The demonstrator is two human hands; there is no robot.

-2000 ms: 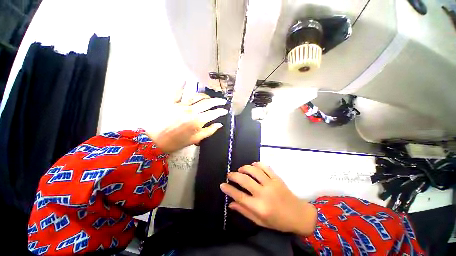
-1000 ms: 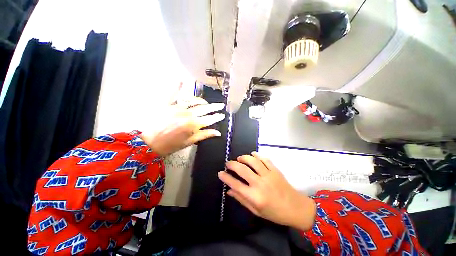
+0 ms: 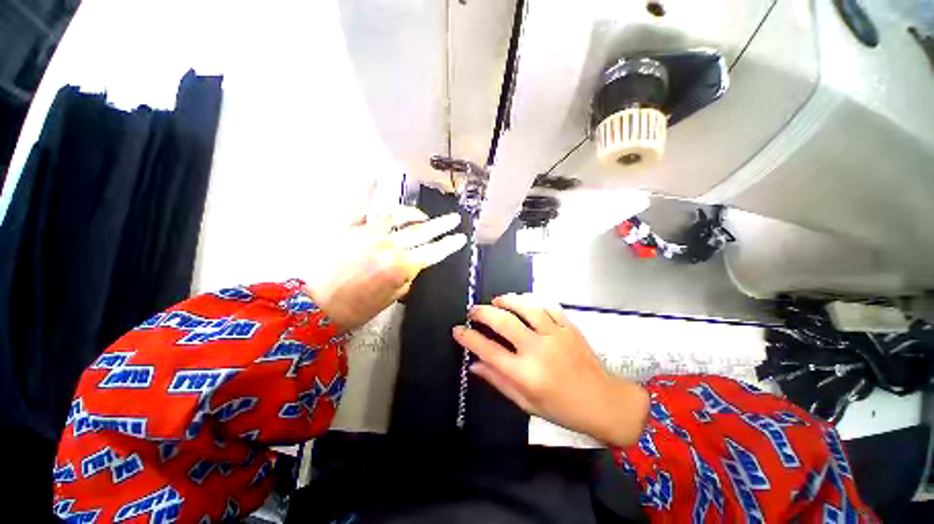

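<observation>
A black fabric panel (image 3: pixel 430 317) runs from under the machine head toward my lap, with a silvery toothed zipper (image 3: pixel 466 368) down its middle. The presser foot and needle area (image 3: pixel 471 192) is at the panel's far end. My left hand (image 3: pixel 384 261) lies on the panel's left side, fingers spread and pointing at the foot; its back is washed out by glare. My right hand (image 3: pixel 543 358) rests on the panel's right side, fingertips at the zipper. Both hands press flat on the cloth; neither visibly grasps it.
The white sewing machine head (image 3: pixel 717 123) with a cream ribbed knob (image 3: pixel 631 137) fills the upper right. Black cut panels (image 3: pixel 123 225) lie at left. A small red and black item (image 3: pixel 671 241) lies on the machine bed. A black tangle (image 3: pixel 840 358) lies at far right.
The panel and zipper have moved forward under the foot, and the zipper's near end is farther from my lap. My right hand has moved slightly forward; my left stays near the foot.
</observation>
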